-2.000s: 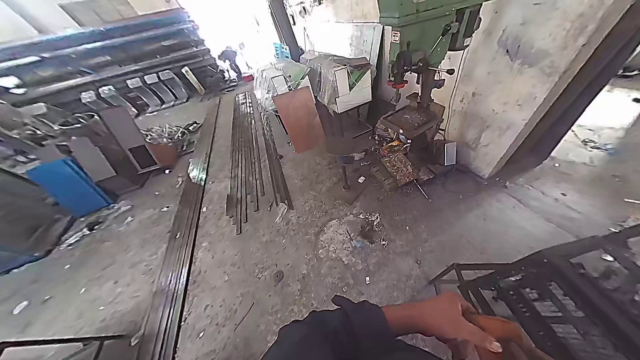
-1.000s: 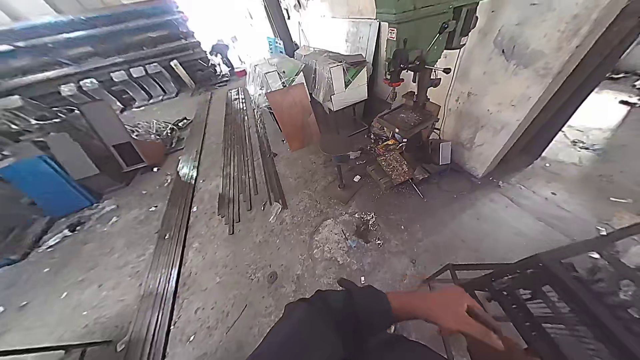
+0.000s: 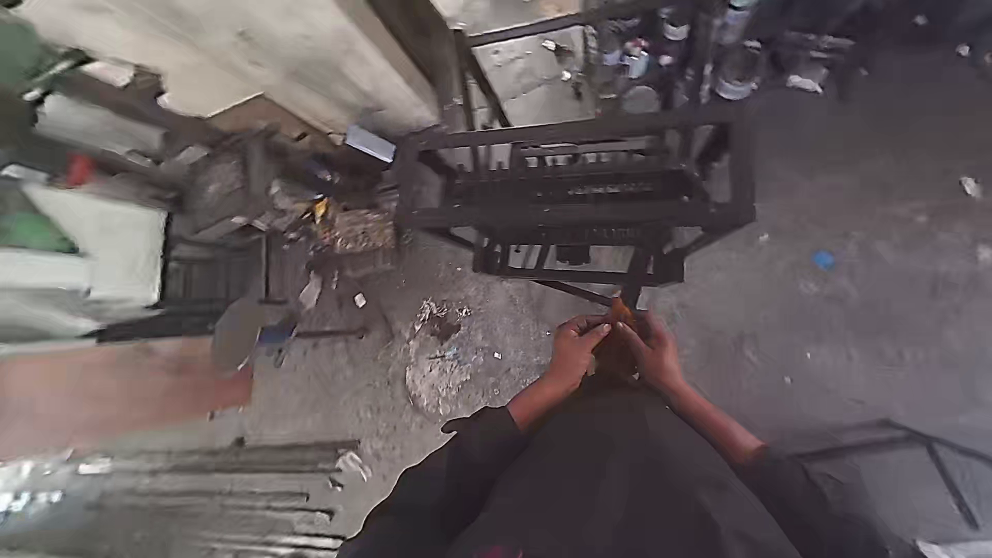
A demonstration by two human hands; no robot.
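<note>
Both of my hands meet in front of my body, low and right of the middle of the head view. Thumb and fingers of my left hand (image 3: 575, 349) pinch one side of a small orange-brown thing (image 3: 620, 311), perhaps cloth or a glove. My right hand (image 3: 652, 349) grips its other side. Blur hides what exactly it is. Just beyond my fingers stands a dark metal frame (image 3: 577, 213) of welded square bars, with slatted parts inside. Whether the held thing touches the frame, I cannot tell.
Metal bars (image 3: 232, 496) lie on the floor at lower left, near a reddish-brown panel (image 3: 116, 387). A cluttered machine base (image 3: 356, 232) stands left of the frame. Cans (image 3: 740, 70) are at the top, and another thin metal frame (image 3: 860, 443) is at lower right.
The view has swung strongly to the right and down. Both hands now show together, gripping the orange-brown thing; one second ago only an arm and hand were plain at the lower right.
</note>
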